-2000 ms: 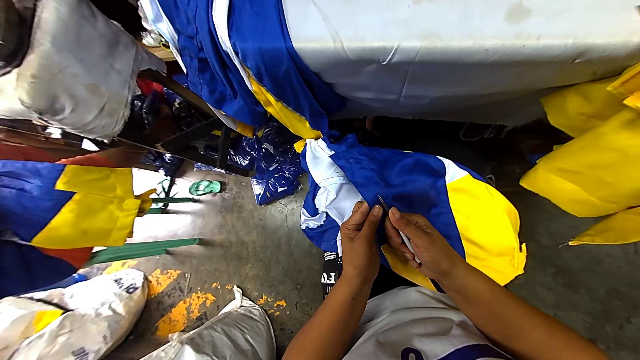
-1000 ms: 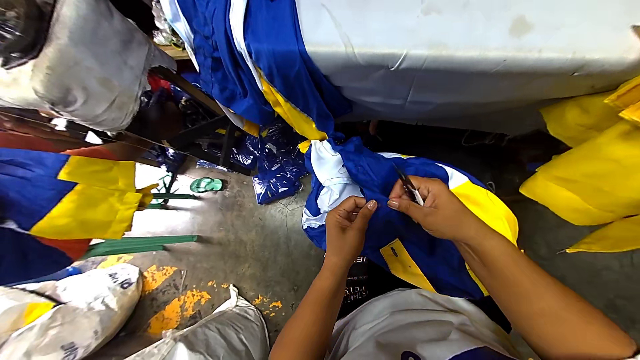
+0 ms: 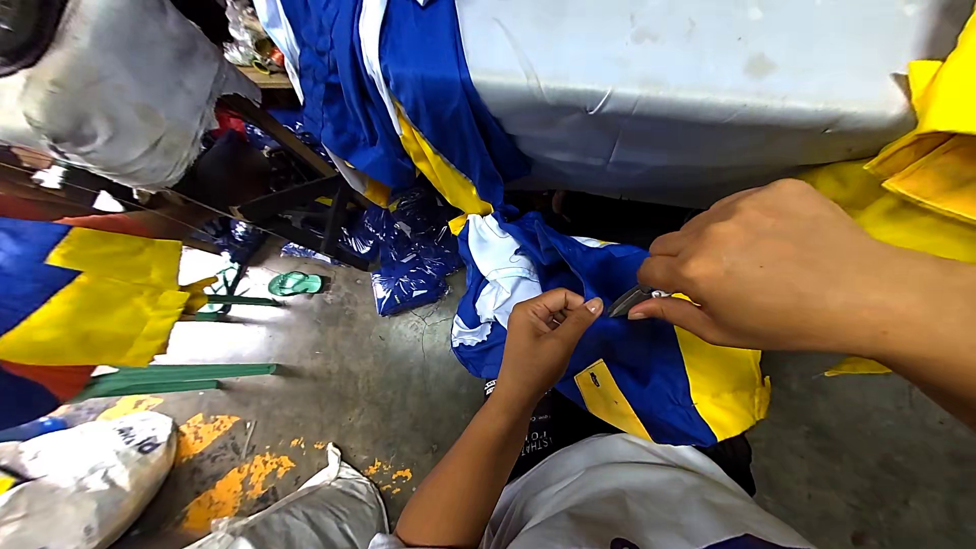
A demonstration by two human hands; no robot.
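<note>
A blue, yellow and white fabric garment (image 3: 633, 358) lies over my lap, and its pale lining (image 3: 499, 267) shows at the left. My left hand (image 3: 545, 335) is above the garment with thumb and index finger pinched together; whether a thread or a bit of cloth is between them is too small to tell. My right hand (image 3: 732, 267) grips small metal thread snips (image 3: 631, 300). Their blades point left, close to my left fingertips. A yellow strip (image 3: 606, 396) with a small dark slit or mark lies on the blue cloth below my hands.
Ahead stands a table under a pale cover (image 3: 686, 91), with more blue and yellow cloth (image 3: 427, 91) hanging at its left. Yellow fabric (image 3: 930, 175) hangs at the right. Plastic-wrapped blue bundles (image 3: 412, 267), a green slipper (image 3: 295, 284) and white sacks (image 3: 91, 480) are on the floor.
My right hand with the snips has risen from the cloth and its blades now point toward my left fingertips. The yellow strip, covered by my hands two seconds ago, is exposed.
</note>
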